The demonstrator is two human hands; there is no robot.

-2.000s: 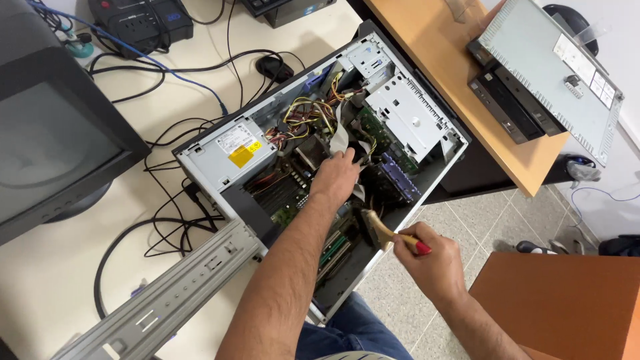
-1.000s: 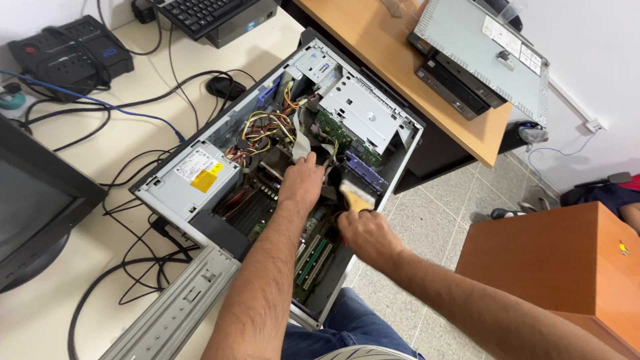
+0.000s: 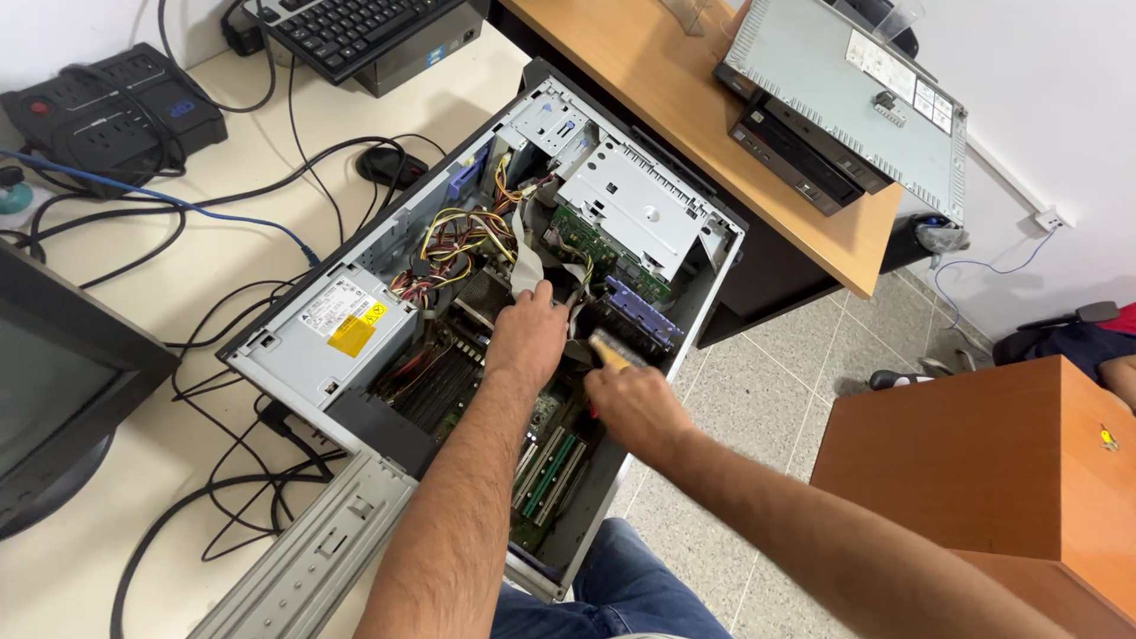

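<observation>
An opened desktop computer case [image 3: 652,200] lies on its side, its insides facing up. My left hand [image 3: 530,333] is over the middle of it, fingers at the lower end of a grey ribbon cable [image 3: 525,253]; whether they grip it is hidden. In my right hand [image 3: 635,404] is a paintbrush [image 3: 614,351] with a pale wooden handle, its bristles beside the purple plastic bracket [image 3: 641,311]. The power supply [image 3: 330,333] bears a yellow label, with bundled wires [image 3: 461,240] near it. Green and white expansion slots [image 3: 552,475] show between my forearms.
Left on the cream table [image 3: 80,586] are a monitor [image 3: 62,382], a black power unit [image 3: 111,111], a mouse [image 3: 390,166] and tangled cables. A keyboard [image 3: 342,35] sits at the top. More computer cases [image 3: 843,98] rest on a wooden desk [image 3: 621,62]. An orange-brown cabinet [image 3: 941,461] stands right.
My right hand has moved inward with the brush, from the case's near edge to beside the purple bracket. My left hand stays by the ribbon cable. The view has shifted.
</observation>
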